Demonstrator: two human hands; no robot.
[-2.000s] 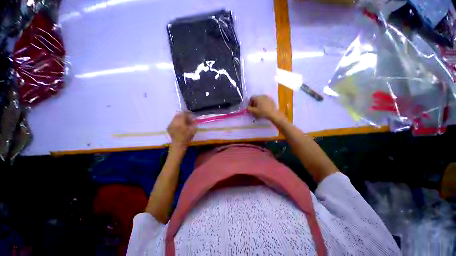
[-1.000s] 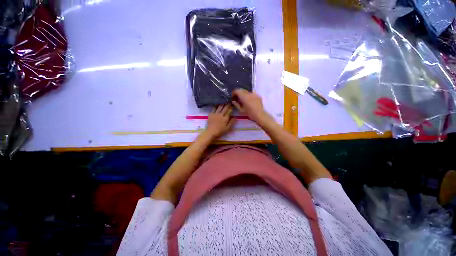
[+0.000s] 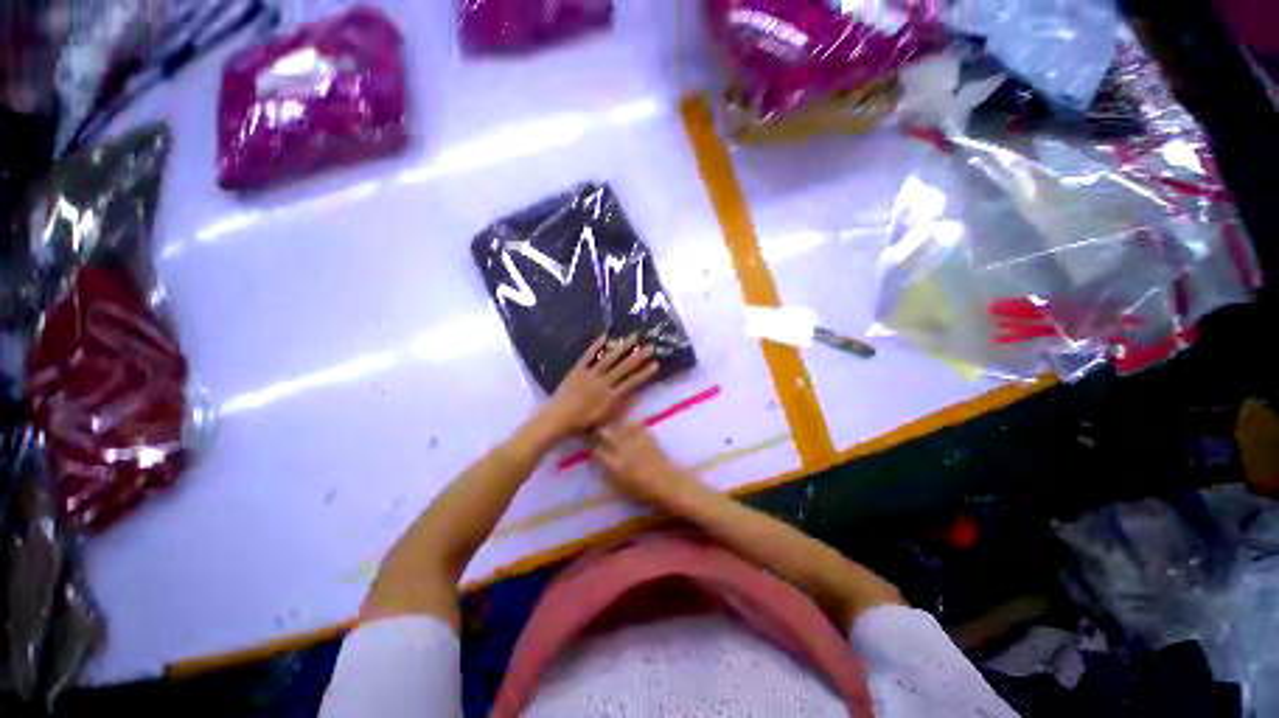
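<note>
A folded black garment lies flat in a shiny clear polybag in the middle of the white table. My left hand rests on its near edge with the fingers spread. My right hand is just below, close to my left hand, over a pink-red strip on the table. The right fingers look bent; whether they pinch anything is too small to tell.
Bagged magenta garments lie at the far side. A bagged red garment is at left. Large printed clear bags are at right. A white card and a thin dark stick lie by the orange tape.
The view has tilted and shows more of the table's far side. My left hand has moved onto the bagged garment. My right hand has moved off it, towards the table's near edge.
</note>
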